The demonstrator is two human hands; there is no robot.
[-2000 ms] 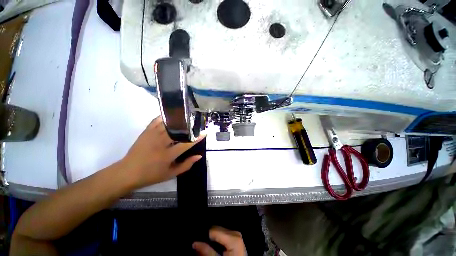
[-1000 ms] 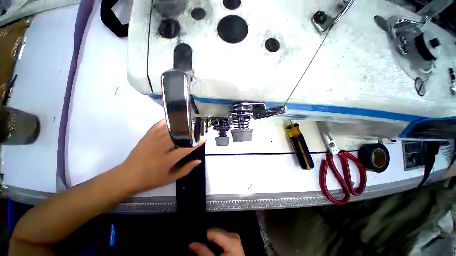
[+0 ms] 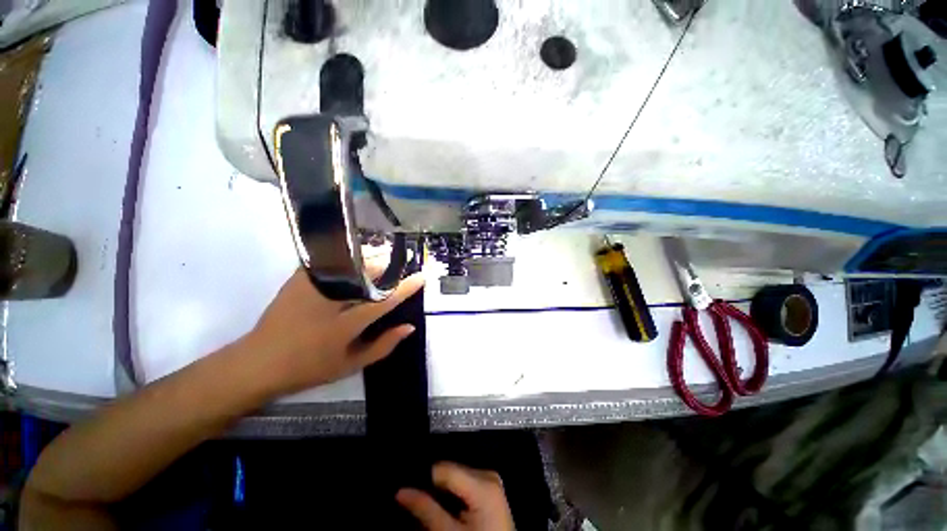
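A black fabric strip (image 3: 397,389) runs from my lap over the table's front edge to under the left end of the white sewing machine head (image 3: 498,124). My left hand (image 3: 327,327) lies flat on the strip's left side near the needle area, fingers spread. The shiny take-up lever guard (image 3: 317,207) hides part of its fingers and the needle. My right hand (image 3: 464,498) is at the bottom edge, cut off, on the strip or the dark fabric in my lap, thumb and fingers bent; its grip is unclear.
Right of the needle lie a yellow-and-black screwdriver (image 3: 627,290), red-handled scissors (image 3: 716,353) and a roll of black tape (image 3: 786,313). A purple-grey strip (image 3: 133,207) crosses the table at left. A grey cylindrical object (image 3: 39,261) stands at the far left.
The machine head and its guard appear shifted up and left in the view. The hands are nearly where they were; my right thumb and fingers look slightly more apart.
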